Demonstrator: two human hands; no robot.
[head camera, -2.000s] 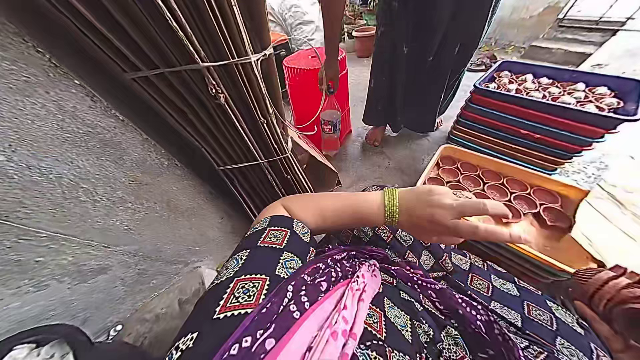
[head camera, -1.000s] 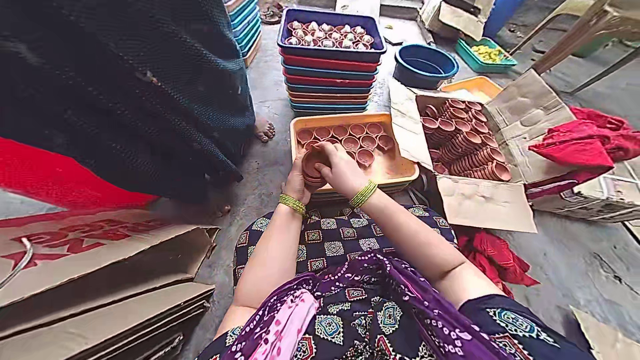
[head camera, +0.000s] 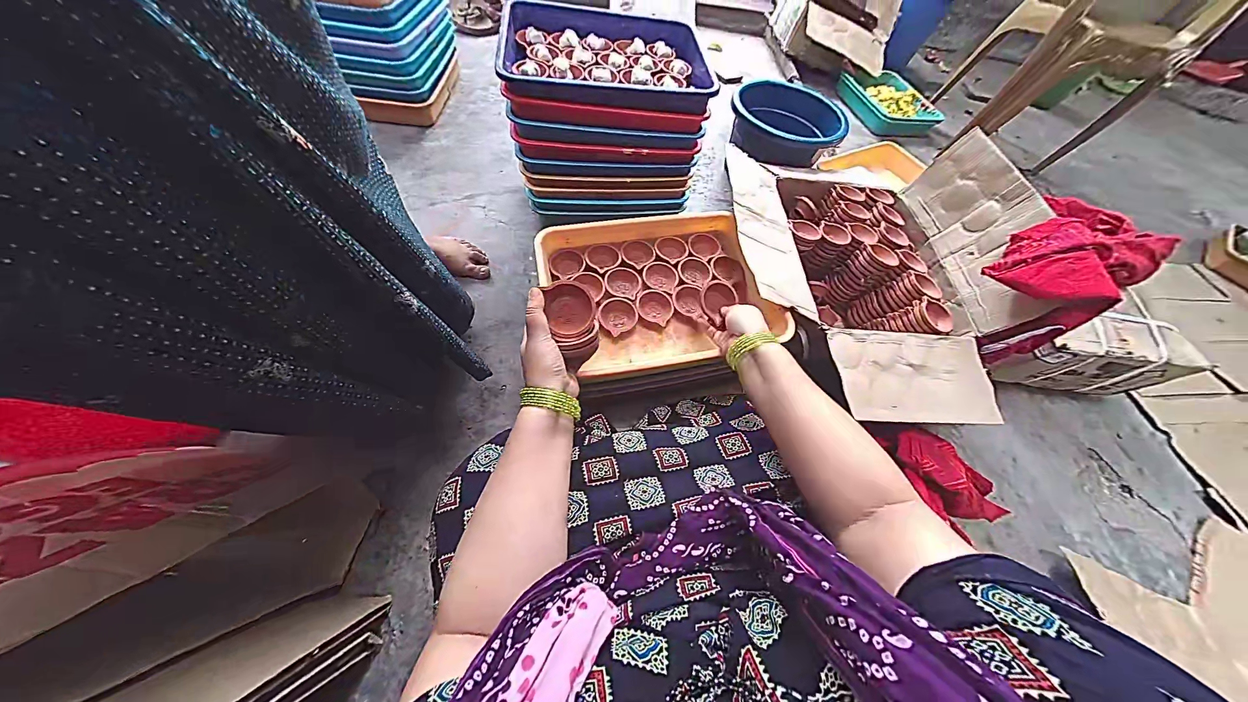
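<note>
A stack of small clay lamp cups (head camera: 568, 317) is in my left hand (head camera: 546, 346), over the left front of an orange plastic tray (head camera: 624, 363). Rows of similar clay cups (head camera: 658, 276) stand in the tray. My right hand (head camera: 729, 330) is at the tray's right side, its fingers on a clay cup (head camera: 719, 296) at the end of the front row. To the right, an open cardboard box (head camera: 912, 375) holds several nested stacks of clay cups (head camera: 868, 263).
Behind the tray rises a stack of coloured trays (head camera: 604, 132), the top one holding filled cups (head camera: 600, 58). A blue tub (head camera: 790, 122) and a red cloth (head camera: 1072, 253) lie to the right. A person in a dark garment (head camera: 195, 214) stands at the left, bare foot (head camera: 460, 256) near the tray.
The view has swung right since the oldest frame. My hands were together at the cup stack one second ago; my right hand has since moved right to the front row, while my left keeps the stack.
</note>
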